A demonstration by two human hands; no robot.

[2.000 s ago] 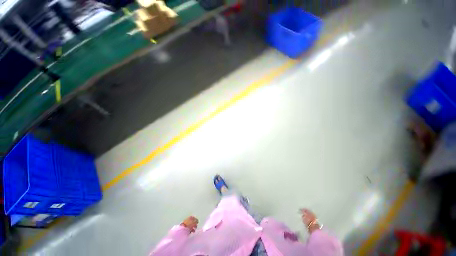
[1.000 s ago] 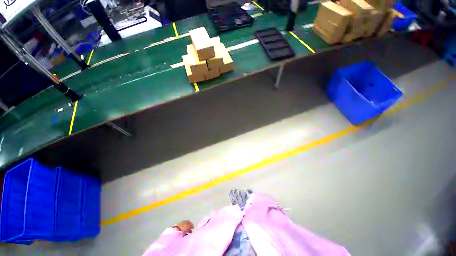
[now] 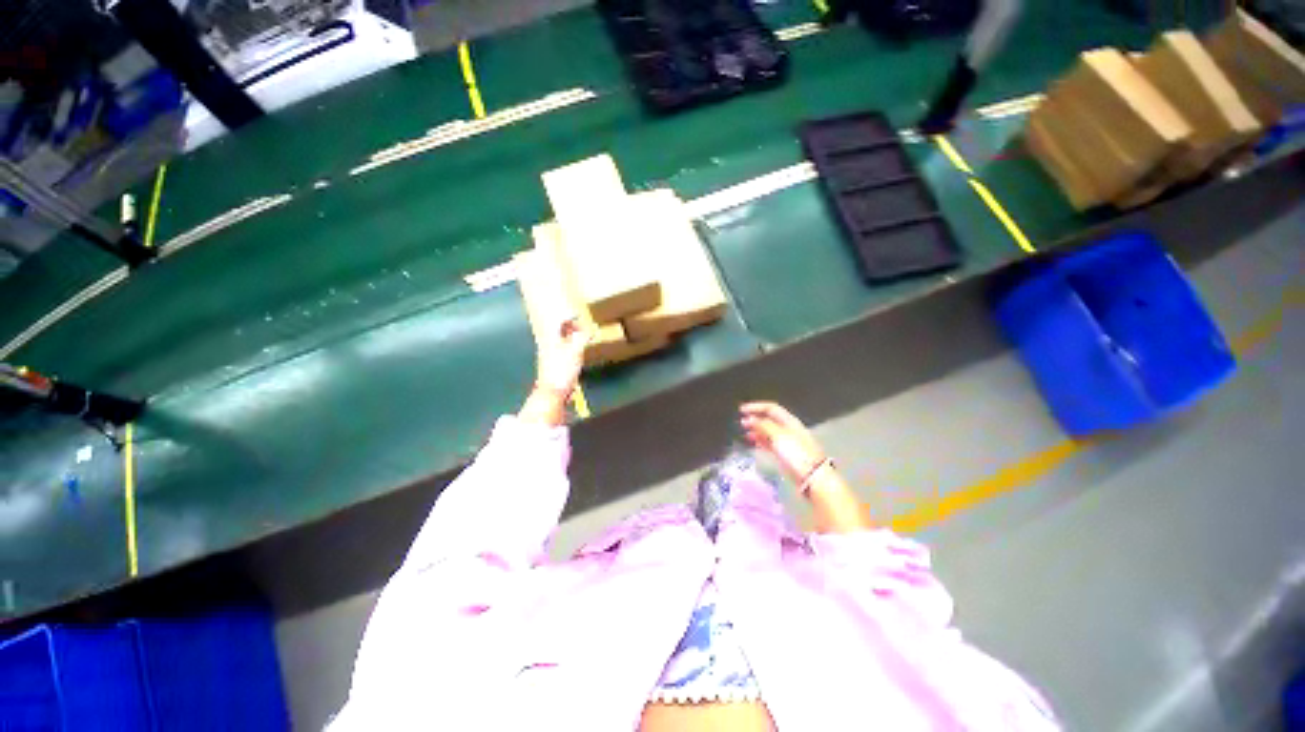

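Note:
Several tan cardboard cartons are stacked near the front edge of the green bench, one carton (image 3: 608, 258) lying on top of the others. My left hand (image 3: 563, 355) is at the front left of the stack, against or just over the left lower carton (image 3: 541, 293). Its fingers are blurred, and I cannot tell whether they grip it. My right hand (image 3: 780, 433) is open and empty, in front of the bench edge and to the right of the stack, not touching a carton.
A black compartment tray (image 3: 883, 196) lies right of the stack; another black tray (image 3: 694, 50) is behind. More cartons (image 3: 1109, 129) stand at the bench's right. A blue tote (image 3: 1116, 336) is on the floor at right, blue totes (image 3: 208, 672) at lower left. Dark posts stand on the bench.
The bench and carton stack are now nearer and more central. My left hand has come up to the stack. My right hand, out of view one second ago, is now in view.

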